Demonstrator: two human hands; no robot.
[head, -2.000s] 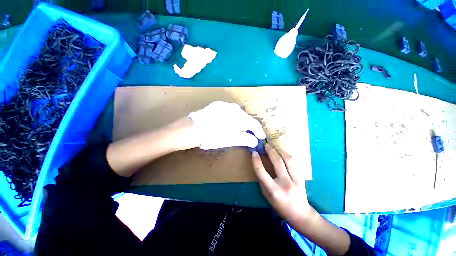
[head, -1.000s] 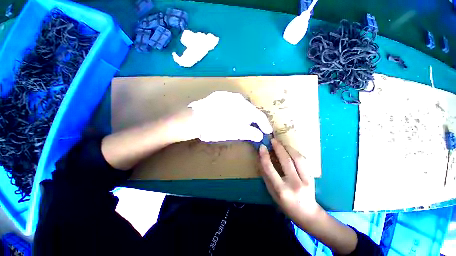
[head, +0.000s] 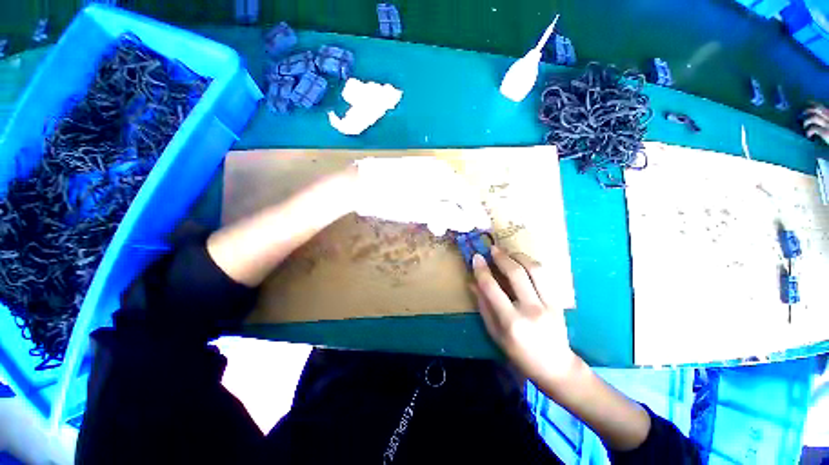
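Observation:
My right hand (head: 518, 304), bare, holds a blue-grey moulded piece (head: 474, 246) between thumb and fingers over the tan cardboard pad (head: 364, 291). A thin dark loop shows at the piece's right edge. My left hand (head: 418, 195), in a white glove, is just above and left of the piece, over the pad. The glove is overexposed, so its fingers and anything between them cannot be made out.
A blue bin (head: 173, 173) of black strips stands left. Beyond the pad lie piled blue-grey pieces (head: 304, 82), a white crumpled lump (head: 365, 104), a white nozzle bottle (head: 523, 74) and a black strap heap (head: 595, 118). At right are a paler board (head: 709, 272) and another person's hand (head: 817, 122).
My left hand has shifted up off the piece, leaving it more exposed in my right fingers. A second piece shows on the paler board, and another person's hand has appeared at the right.

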